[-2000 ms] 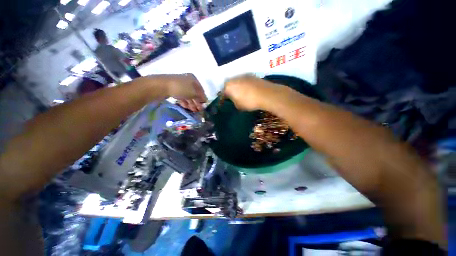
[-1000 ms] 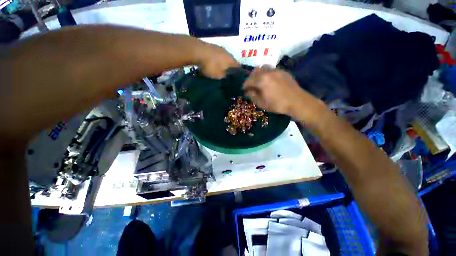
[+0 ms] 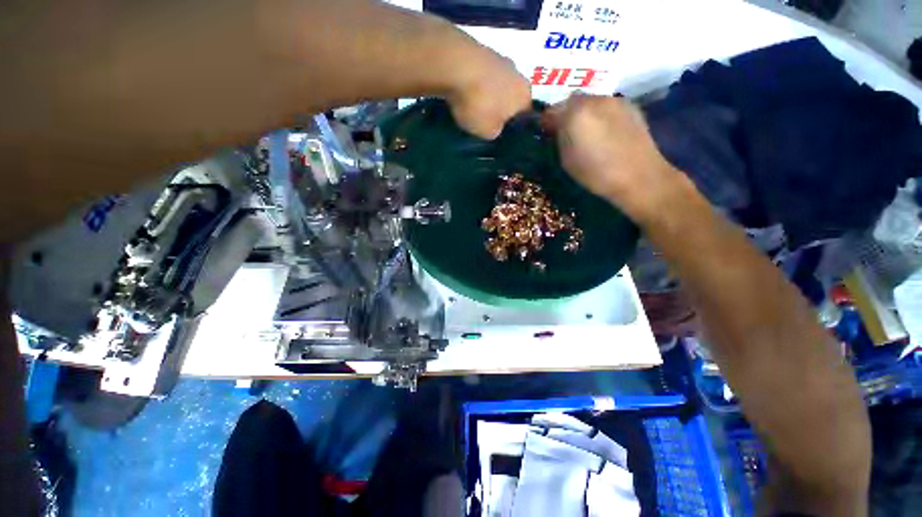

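The wide round dark green bowl (image 3: pixel 465 257) sits on the white machine table. A heap of shiny copper-gold buttons (image 3: pixel 524 220) lies in it. My left hand (image 3: pixel 492 98) is closed over the bowl's far side. My right hand (image 3: pixel 607 144) is closed just right of it, over the bowl's far right rim. Something small and dark shows between the two hands; I cannot tell what it is, and the fingertips are hidden. The silver feeding mechanism (image 3: pixel 369 217) stands at the bowl's left. The grey-white sewing machine head (image 3: pixel 76 257) is further left.
A white panel (image 3: pixel 596 25) with a dark screen stands behind the bowl. Dark cloth (image 3: pixel 778 141) is piled at the right. A blue crate (image 3: pixel 657 408) with white-grey cut pieces (image 3: pixel 551 475) is below the table's front edge. My legs show at the bottom.
My left hand has moved from the mechanism to the bowl's far side, close beside my right hand. The view has turned and tilted down, bringing the crate and cloth pile into sight.
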